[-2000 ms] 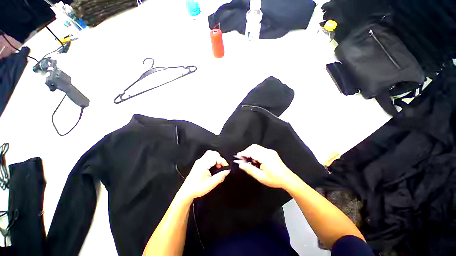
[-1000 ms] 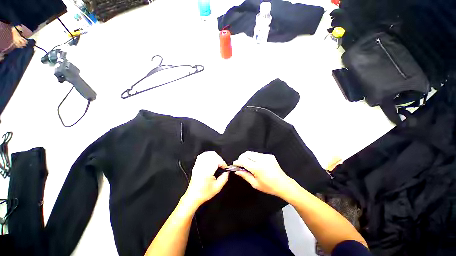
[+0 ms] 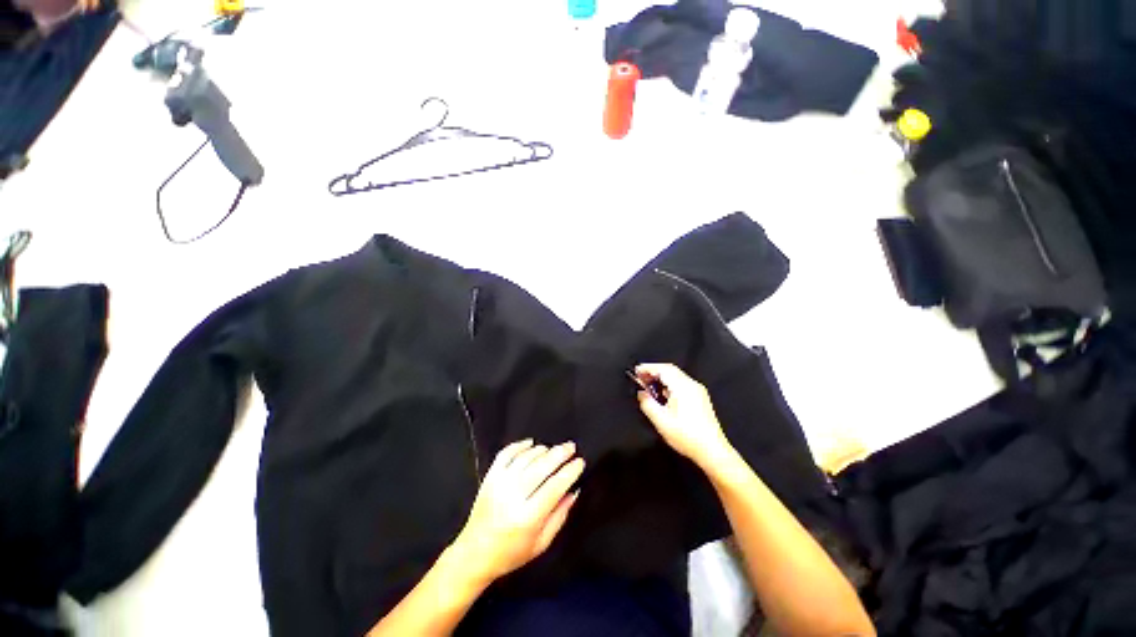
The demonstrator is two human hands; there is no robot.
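Observation:
The black zip-front jacket [image 3: 361,373] lies spread on the white table, with thin pale zipper lines on its front. One sleeve reaches down to the left; the other side is folded at the upper right. My left hand [image 3: 523,504] lies flat on the jacket's lower middle, fingers extended, holding nothing visible. My right hand [image 3: 679,411] is to its upper right, over the jacket, fingers closed on small dark thread snips [image 3: 650,387], mostly hidden in the hand.
A black hanger [image 3: 436,162] lies beyond the jacket. A grey-handled tool [image 3: 224,134] with a looped cord is upper left. A red thread cone [image 3: 619,100] and clear bottle [image 3: 725,62] stand far. A black bag [image 3: 1015,243] and dark garments [image 3: 997,510] are at right.
My hands, which were together over the jacket's middle, are now apart. The left has flattened on the cloth lower down; the right has moved right with the snips. The whole view has shifted.

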